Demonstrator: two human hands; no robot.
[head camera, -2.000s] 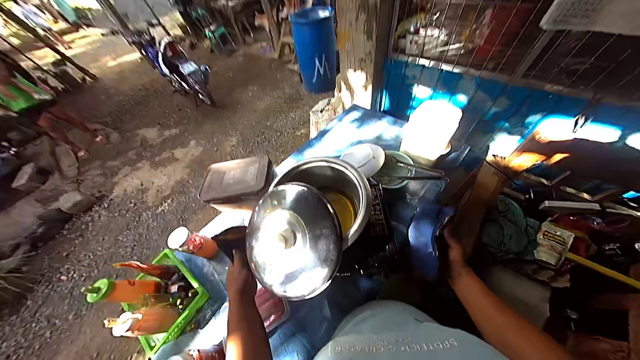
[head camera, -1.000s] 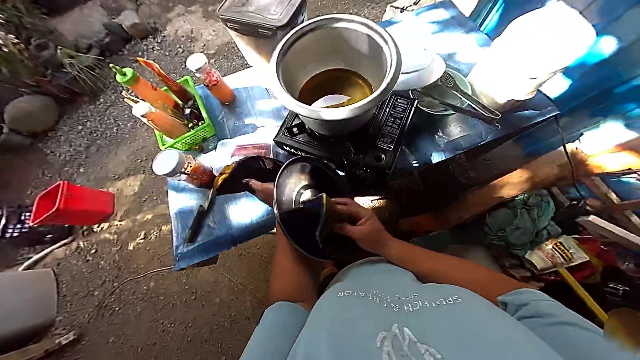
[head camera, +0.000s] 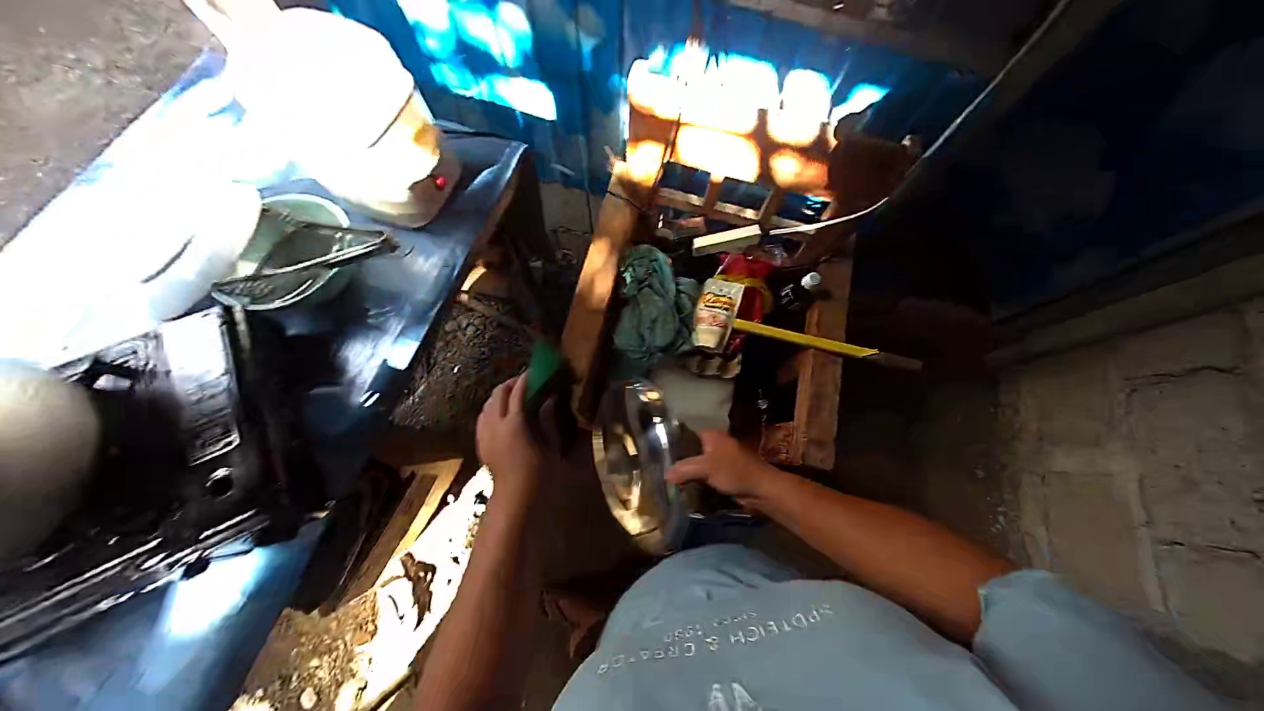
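My right hand (head camera: 726, 464) grips a shiny metal pot lid (head camera: 637, 469) from behind, and the lid stands nearly on edge in front of my shirt. To the left of the lid, my left hand (head camera: 513, 425) holds a small dark and green thing (head camera: 542, 367), blurred, perhaps a cloth or pad. The two hands are apart. The knob side of the lid and most of my right fingers are hidden.
At left, a black gas stove (head camera: 183, 415) stands on a blue-covered table (head camera: 405, 296), near a pale green bowl (head camera: 326, 281) with a metal utensil across it. A wooden frame (head camera: 595, 286) holds a green cloth (head camera: 652, 306), a packet and a yellow stick (head camera: 805, 338). A block wall (head camera: 1136, 543) stands right.
The view has swung far to the right, away from the pot. The lid has moved from over the table's front edge to beside the wooden frame. My hands have drawn apart.
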